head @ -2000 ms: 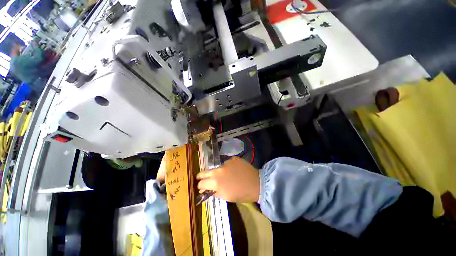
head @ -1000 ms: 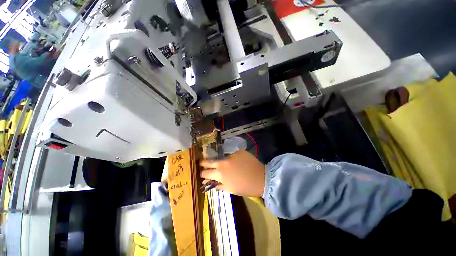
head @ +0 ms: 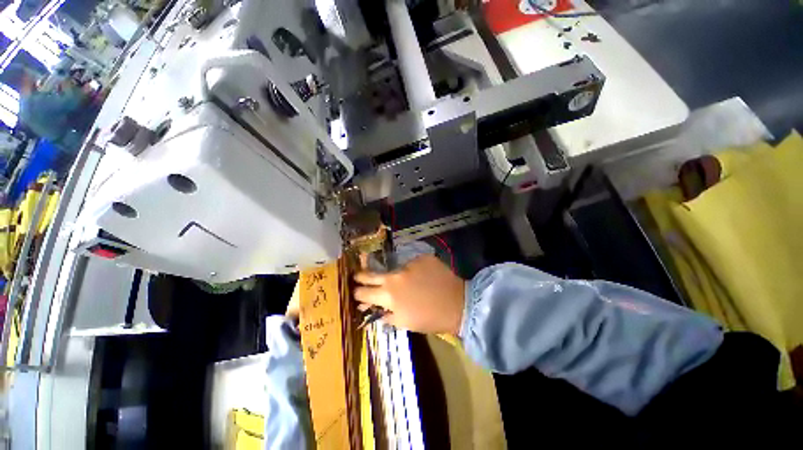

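Observation:
The long orange-tan clamp plate [head: 327, 352] with dark handwriting runs from below the sewing head toward me. A strip of yellow panel [head: 366, 400] shows along its right side, beside the white-silver arm [head: 396, 387]. My right hand [head: 414, 297] lies at the clamp's right edge near the needle area [head: 357, 224], fingers bent; small metallic snips [head: 372, 317] show under its fingers, in its hold. My left hand [head: 294, 306] is mostly hidden behind the clamp's left edge; only a little of it and the blue sleeve show, so its hold cannot be seen.
The white sewing head [head: 220, 198] stands at upper left, the grey clamp carriage [head: 528, 101] right of it. Yellow panels [head: 748, 237] drape over a pale ledge at right, with a brown roll-like piece [head: 698, 176]. More yellow pieces [head: 247, 429] lie lower left. A person [head: 53, 110] is at far left.
From two seconds ago the view has shifted slightly. My right hand stays at the clamp's right edge, with its fingers slightly changed. The person in the background has moved a little.

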